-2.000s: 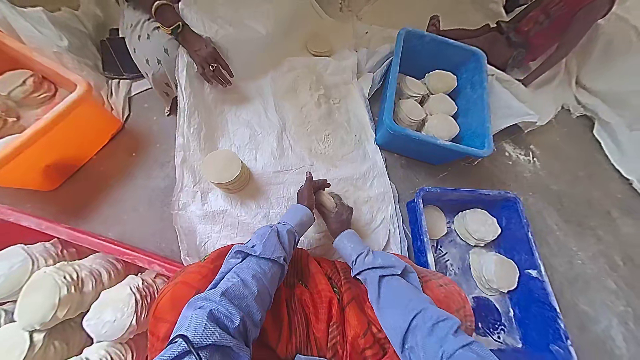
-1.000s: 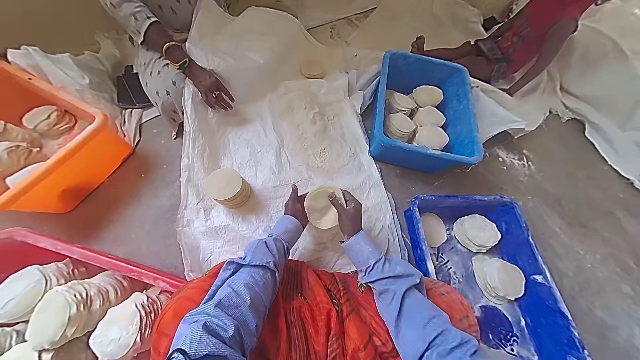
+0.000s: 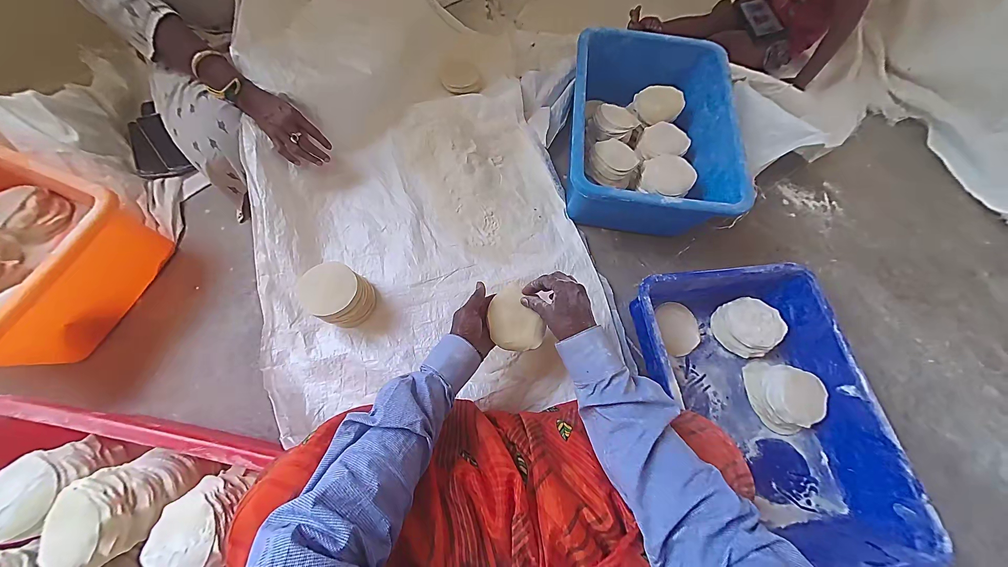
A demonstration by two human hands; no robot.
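My left hand [image 3: 474, 320] grips the left edge of a round of flat dough [image 3: 515, 318], held over the white plastic sheet [image 3: 409, 362]. At the round's upper right edge, my right hand [image 3: 561, 304] has thumb and fingers pinched together. Whether more rounds lie beneath the top one cannot be told. Left of my hands, a neat stack of dough rounds [image 3: 337, 294] rests on the sheet. Loose pale flour [image 3: 484, 197] is spread on the sheet beyond my hands.
To the right stand a dark blue tray [image 3: 882, 425] and a lighter blue tub [image 3: 661, 206], both holding dough rounds. An orange tub [image 3: 118, 276] and a red tray [image 3: 157, 431] with dough rounds are at left. Another person's hand [image 3: 287, 130] rests near the sheet's far left; a second person sits at upper right.
Two seconds ago my hands were closed together around the dough; one second ago they held the round from both sides. Now its face shows, and my right fingers are pinched at its upper edge.
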